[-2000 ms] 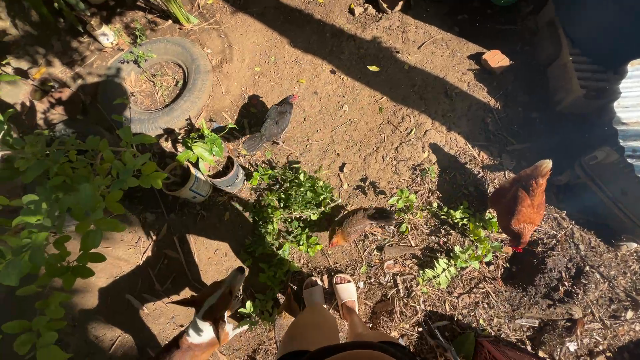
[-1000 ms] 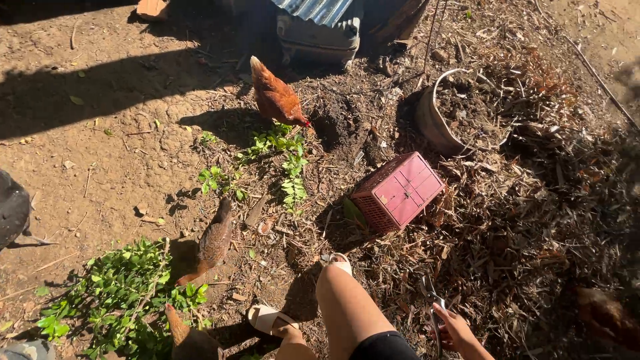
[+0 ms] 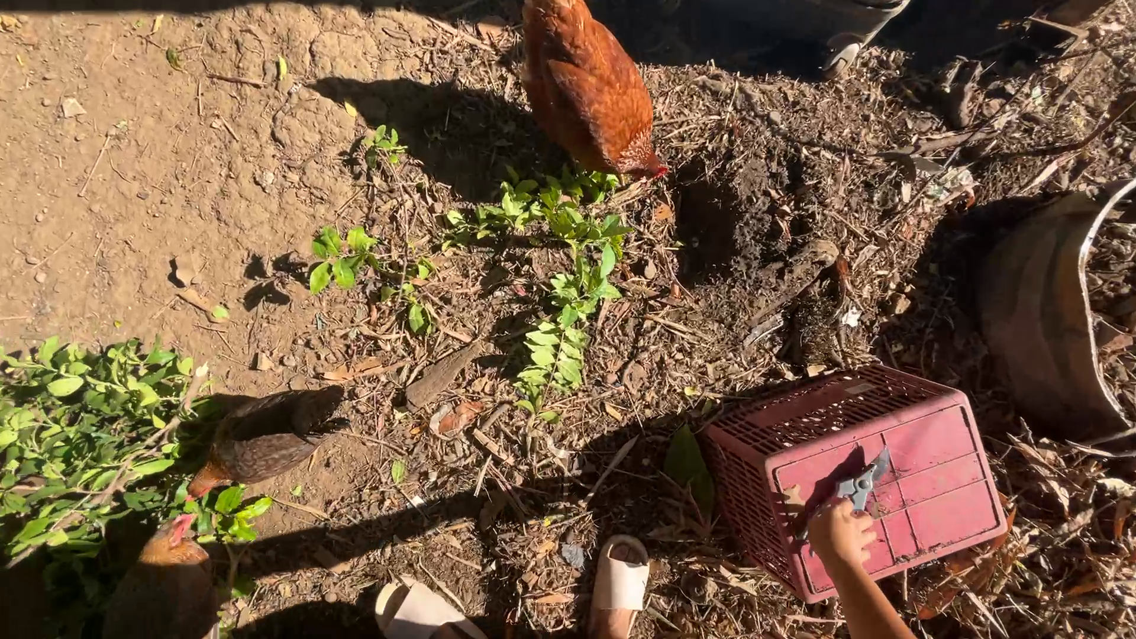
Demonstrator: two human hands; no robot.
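My right hand (image 3: 841,535) is closed around the handles of a pair of pruning shears (image 3: 863,482), whose metal blades point up and to the right. Both are over the pink base of an overturned plastic crate (image 3: 932,497) with slotted sides; whether they touch it I cannot tell. My left hand is out of the picture. Leafy cut branches (image 3: 568,311) lie on the ground left of the crate, and a larger leafy heap (image 3: 80,426) is at the left edge.
A reddish-brown hen (image 3: 590,89) pecks at the top, beside dug soil. Two more hens (image 3: 266,435) (image 3: 164,577) stand by the leafy heap. A bucket-like container (image 3: 1047,311) lies tipped at the right. My sandalled feet (image 3: 621,572) are at the bottom, among dry leaves and twigs.
The right hand with the shears has moved from beside my leg to over the crate's base. The view has come closer to the ground.
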